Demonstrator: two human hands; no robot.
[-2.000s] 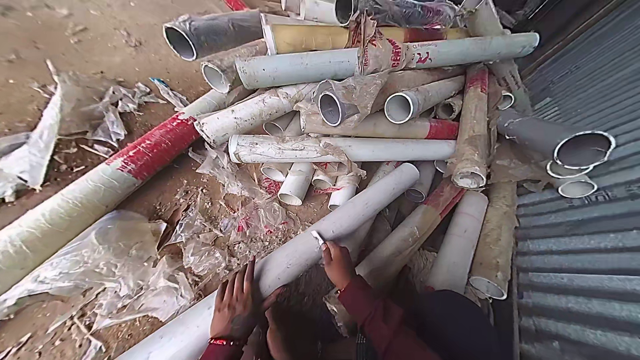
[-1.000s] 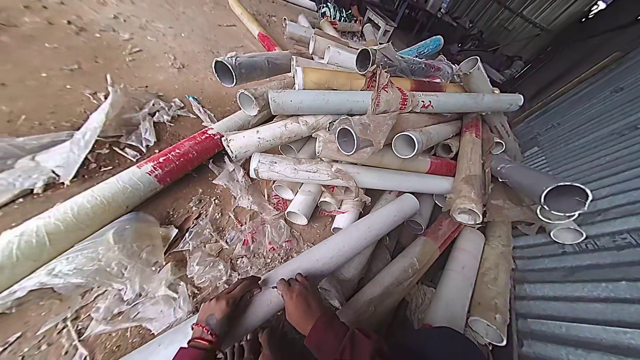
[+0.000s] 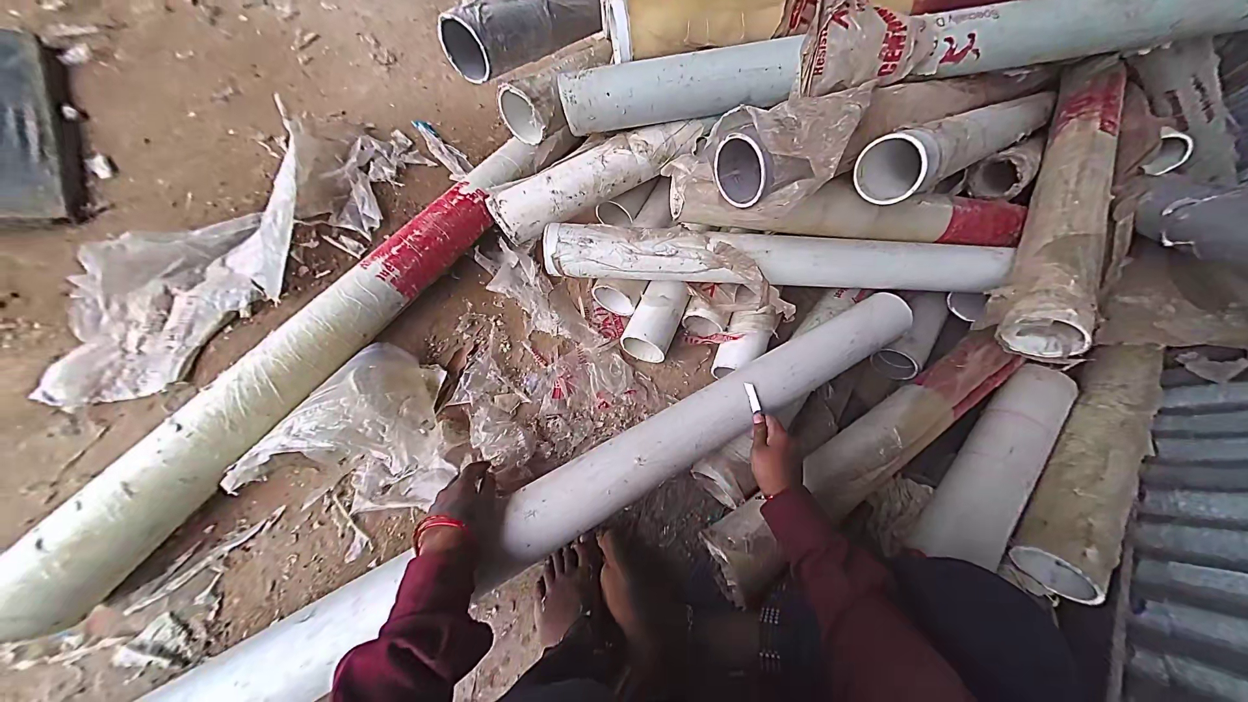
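A long white plastic pipe (image 3: 624, 463) slants from the lower left up toward the middle of the pile, across the space in front of my feet. My left hand (image 3: 468, 507), with a red bracelet at its wrist, rests against the pipe's upper left side. In my right hand (image 3: 775, 458) is a small blade (image 3: 752, 398), perhaps a knife; its light, pointed end stands out above my fingers, over the pipe. Most of its handle is hidden by the hand. My feet (image 3: 575, 580) are on the dirt just below the pipe.
Many pipes (image 3: 882, 263) lie heaped ahead and to the right, some in torn film. A wrapped pipe with a red band (image 3: 429, 249) runs along the left. Crumpled plastic film (image 3: 361, 419) litters the dirt. Corrugated metal sheeting (image 3: 1189, 546) borders the right, and a dark slab (image 3: 34, 127) lies upper left.
My right hand, close to the left one a second ago, is now farther up the pipe with the blade's tip showing. The view has tilted downward.
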